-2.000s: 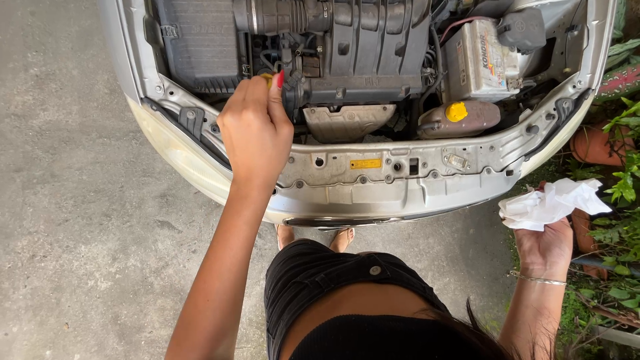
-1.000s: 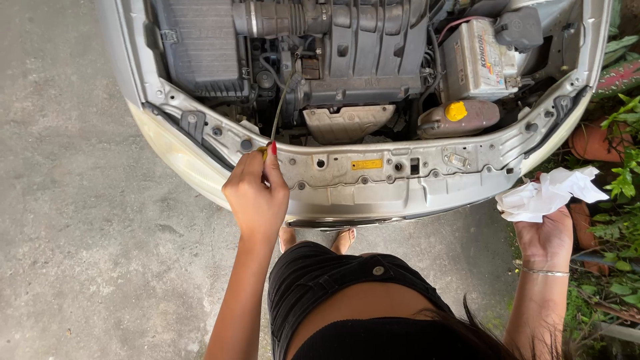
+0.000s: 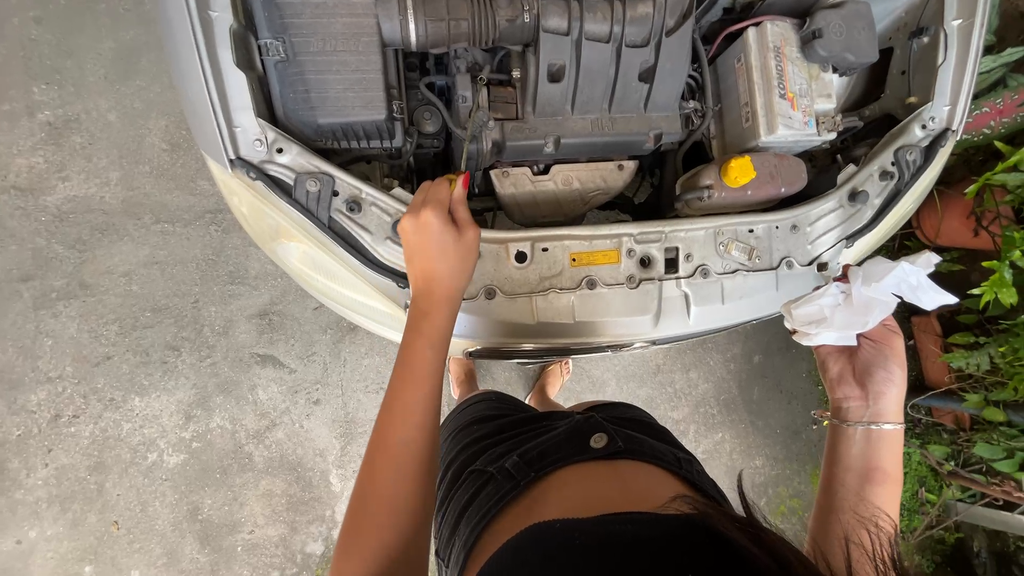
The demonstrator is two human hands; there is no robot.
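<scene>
My left hand [image 3: 438,236] pinches the yellow handle of an engine oil dipstick [image 3: 465,152], palm down, above the front edge of the open engine bay. The thin metal blade of the dipstick points away from me toward the engine, beside the black plastic engine cover [image 3: 600,80]; whether its tip is inside a tube I cannot tell. My right hand [image 3: 864,360], palm up with a bracelet at the wrist, holds a crumpled white paper towel [image 3: 852,302] at the car's right front corner. No dark oil mark shows clearly on the paper.
The silver front crossmember [image 3: 560,308] runs between my body and the engine. A black air filter box [image 3: 332,80] lies at the left, a battery [image 3: 768,88] and a coolant reservoir with a yellow cap [image 3: 738,170] at the right. Clay pots [image 3: 960,216] and plants [image 3: 996,360] border the right side.
My left hand was over the engine bay, came back toward me with the dipstick blade in view, and is now farther forward again. My right hand has stayed nearly in place with the paper.
</scene>
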